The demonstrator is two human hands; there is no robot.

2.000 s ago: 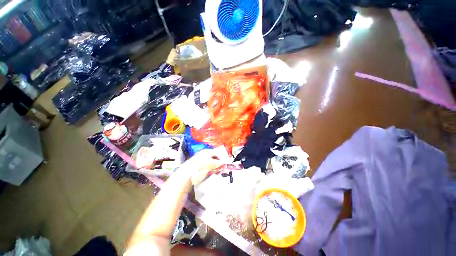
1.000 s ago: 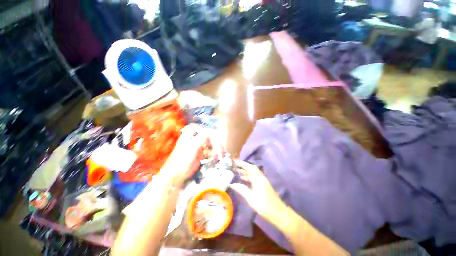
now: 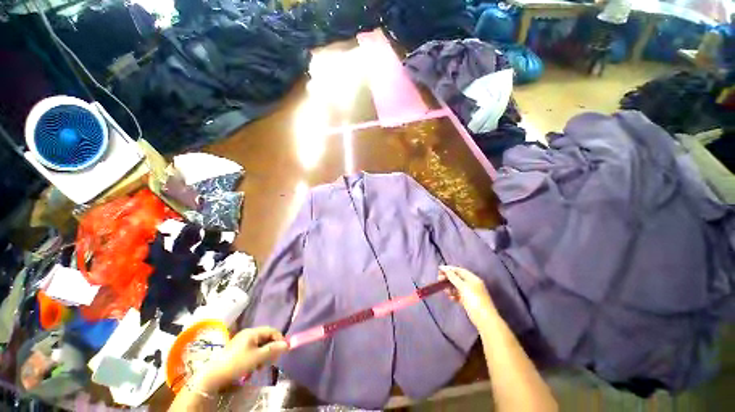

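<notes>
A dusty purple jacket [image 3: 355,265] lies flat on the glossy brown table, its V front and dark front edge facing up. A pink tape measure [image 3: 387,307] with dark red sections is stretched across its waist, slightly slanted. My left hand [image 3: 256,352] pinches the tape's left end beside the jacket's left side in view. My right hand [image 3: 466,288] pinches the other end over the right side of the jacket, a little higher in view. The jacket's sleeves spread out at both sides.
An orange-rimmed tub [image 3: 179,354] stands left of my left hand. A red-orange bag [image 3: 121,249], black scraps [image 3: 179,269] and a white fan [image 3: 80,153] are at left. A large purple jacket pile [image 3: 612,241] lies at right. A person [image 3: 610,32] is far back right.
The view has swung right. My hands have left the clutter by the tub and now stretch the tape measure across the jacket, which now lies flat with its front showing.
</notes>
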